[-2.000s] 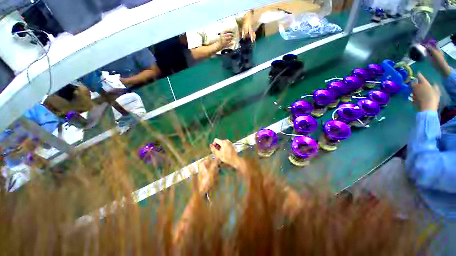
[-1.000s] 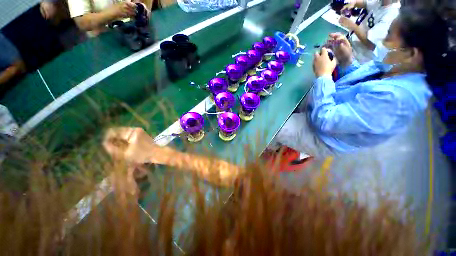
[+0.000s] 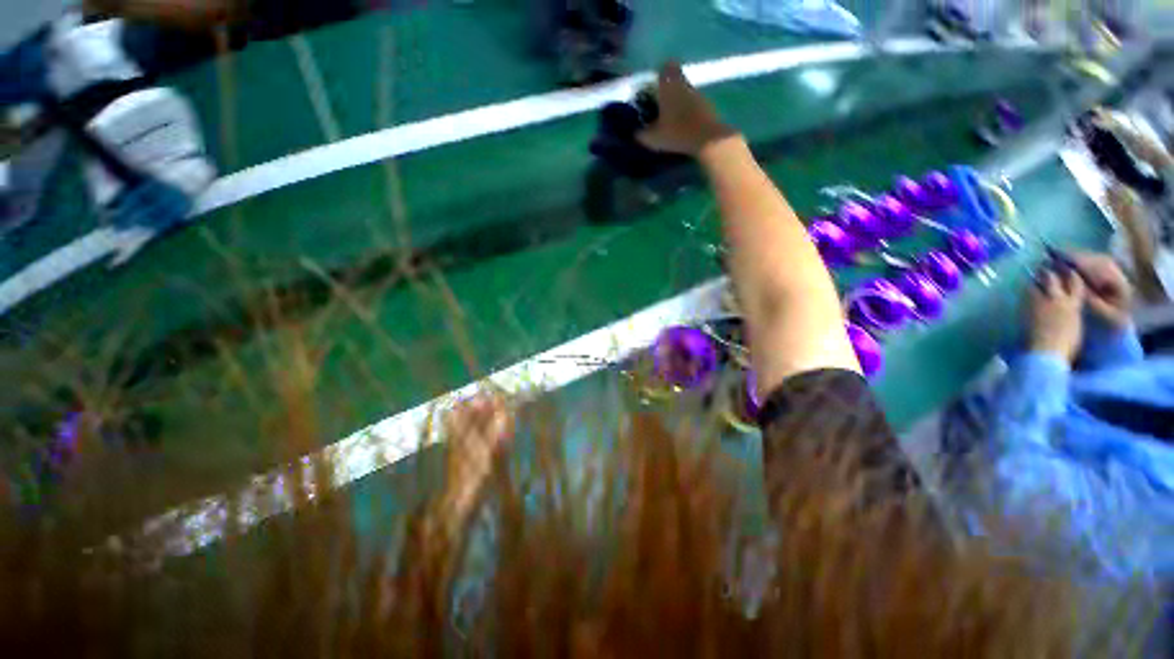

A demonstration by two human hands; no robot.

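Observation:
My right hand (image 3: 685, 119) is stretched far out over the green belt, its fingers against black lamp housings (image 3: 621, 139). Blur hides whether the fingers are closed on one. My left hand (image 3: 478, 429) is low at the white rail, blurred and partly behind hair; whether it holds anything does not show. Purple reflector assemblies stand in rows on the right. The nearest one (image 3: 685, 357) is beside my right forearm, which hides part of the rows.
A blue holder (image 3: 981, 213) is at the far end of the rows. Another worker's hands (image 3: 1075, 299) are at the right. More dark housings (image 3: 592, 39) are beyond the white rail (image 3: 425, 135). A clear plastic bag (image 3: 792, 16) lies at the top. Brown hair covers the lower view.
My right arm has reached forward across the belt to the black housings. My left hand is lower, by the near rail. The camera view has swung, moving the rows rightward since the last frame.

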